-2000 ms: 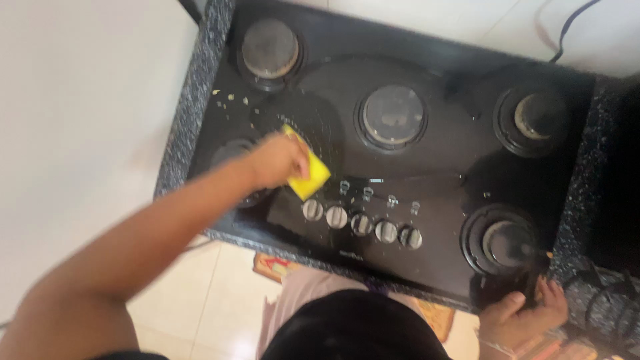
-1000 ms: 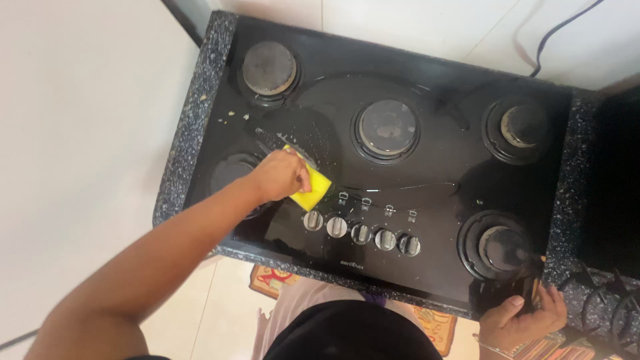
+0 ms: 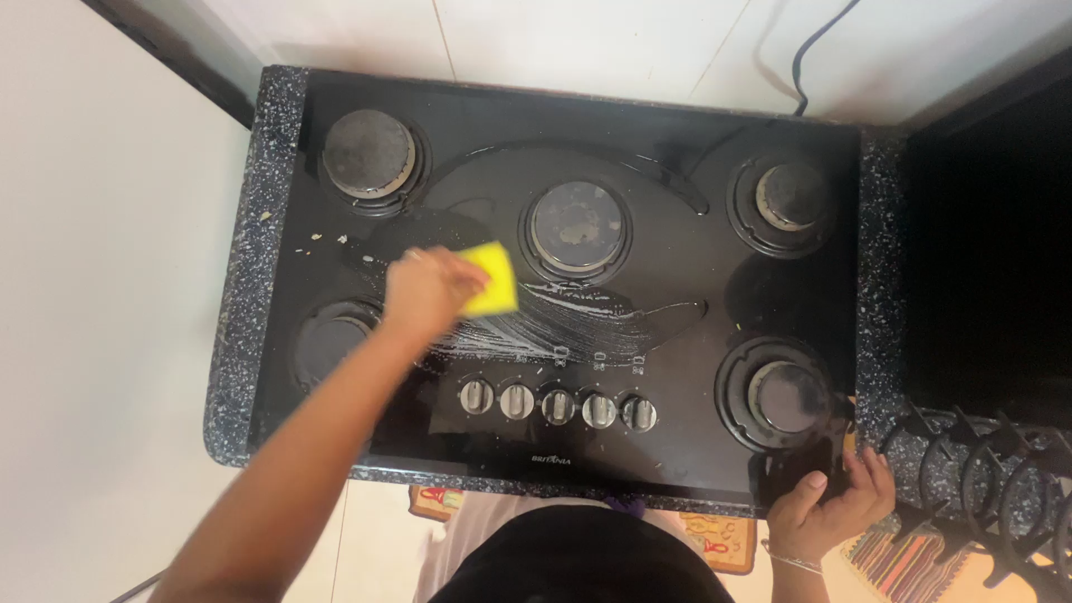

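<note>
My left hand (image 3: 431,289) holds a yellow sponge cloth (image 3: 494,280) flat on the black glass cooktop (image 3: 502,109), left of the centre burner (image 3: 578,228). Wet, foamy streaks (image 3: 586,314) run from the cloth toward the right, above a row of silver control knobs (image 3: 559,408). Small crumbs lie on the glass at the left. My right hand (image 3: 833,501), with a bracelet on its wrist, rests on the front right edge of the cooktop near the lower right burner (image 3: 787,398). Nothing is seen held in it.
Black metal pan supports (image 3: 971,469) are piled on the speckled stone counter (image 3: 881,251) at the right. Other burners (image 3: 368,155) stand at the cooktop's corners. A dark cable (image 3: 801,59) hangs against the tiled wall behind. Patterned mats (image 3: 720,536) lie on the floor.
My left hand has swept over the glass with the yellow cloth, and broad foamy streaks now show above the knobs. My right hand has stayed at the front right edge.
</note>
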